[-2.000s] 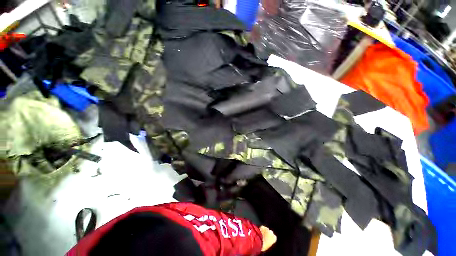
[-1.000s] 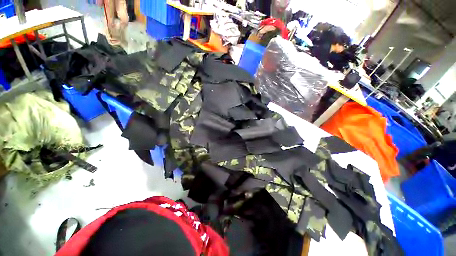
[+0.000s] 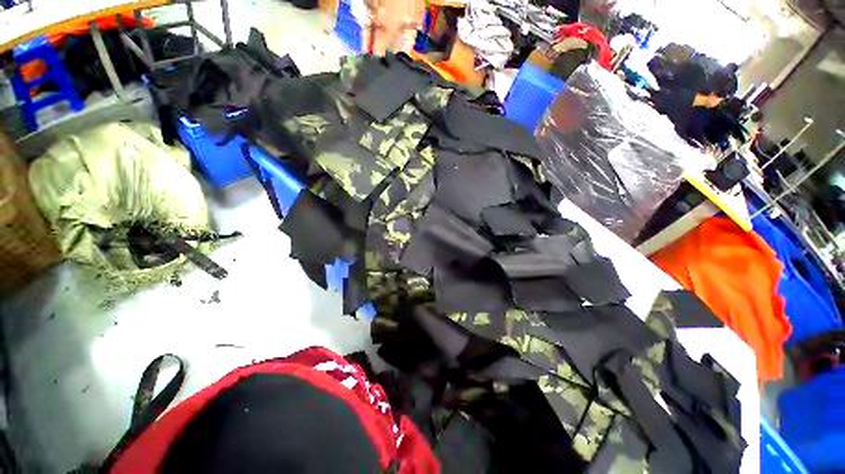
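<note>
A large heap of black cut pieces (image 3: 472, 185) and camouflage cut pieces (image 3: 400, 218) lies on the white table (image 3: 607, 243) and hangs over its near edge. The pieces overlap in loose layers, and more of them lie at the lower right. My red sleeve (image 3: 320, 363) with white lettering shows at the bottom, beside a round black shape. Neither my left hand nor my right hand is in the picture.
A pale green sack (image 3: 125, 185) stands on the floor at left, with a dark strap loop (image 3: 159, 384) below it. A blue crate (image 3: 215, 153) is behind. Plastic-wrapped goods (image 3: 607, 148) and orange fabric (image 3: 732, 278) are at right. A blue stool (image 3: 46, 79) is upper left.
The view has tilted up and turned left, so the heap sits further right and the blue stool shows. A small part of a hand by the sleeve, seen two seconds ago, is out of view.
</note>
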